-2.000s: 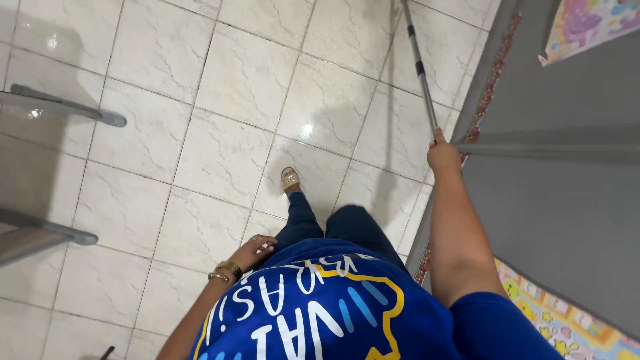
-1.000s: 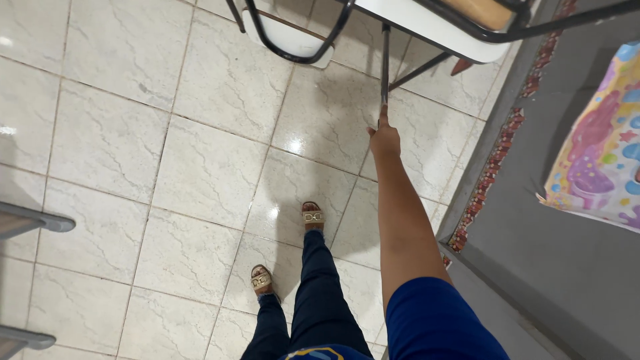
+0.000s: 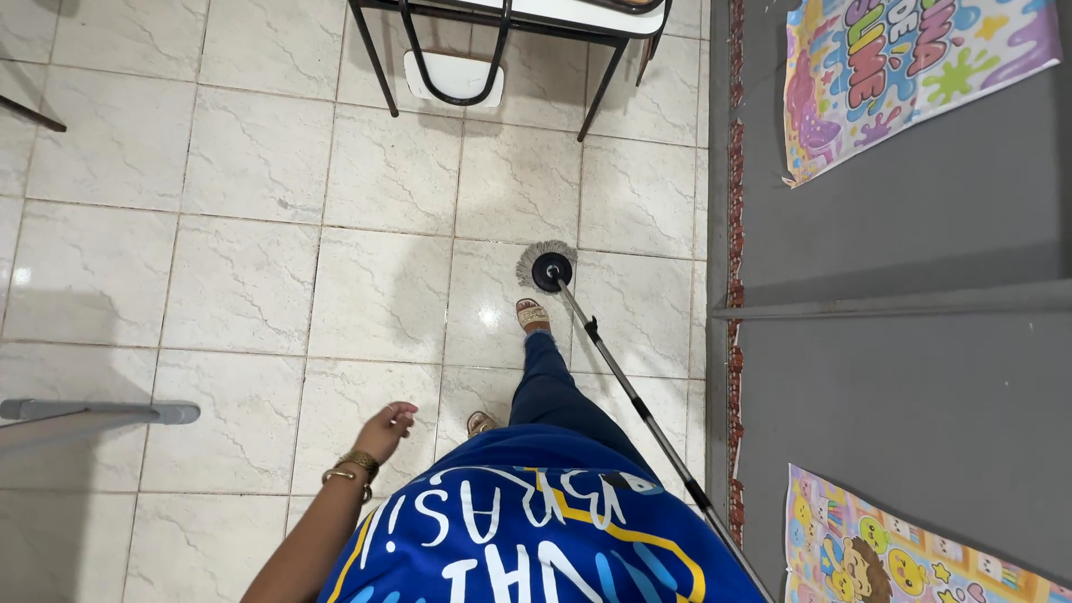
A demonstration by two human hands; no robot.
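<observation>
A spin mop with a round black head and grey string fringe (image 3: 548,266) rests on the tiled floor, just ahead of my forward foot. Its telescopic metal handle (image 3: 620,374) slants back along my right side and out at the bottom edge. My left hand (image 3: 388,429) hangs over the floor at my left side, fingers loosely curled, holding nothing; bracelets and a watch circle that wrist. My right hand is outside the view, so its hold on the handle is hidden.
A white-topped desk (image 3: 586,15) and a chair (image 3: 456,77) with black metal legs stand ahead. A grey metal leg (image 3: 100,412) is at the left. Along the right runs a grey wall (image 3: 904,368) with colourful posters (image 3: 888,79) and a red decorative strip (image 3: 736,201).
The mop head has come into view near my feet. My right hand, seen on the handle earlier, has left the view. My left hand, absent one second ago, shows again.
</observation>
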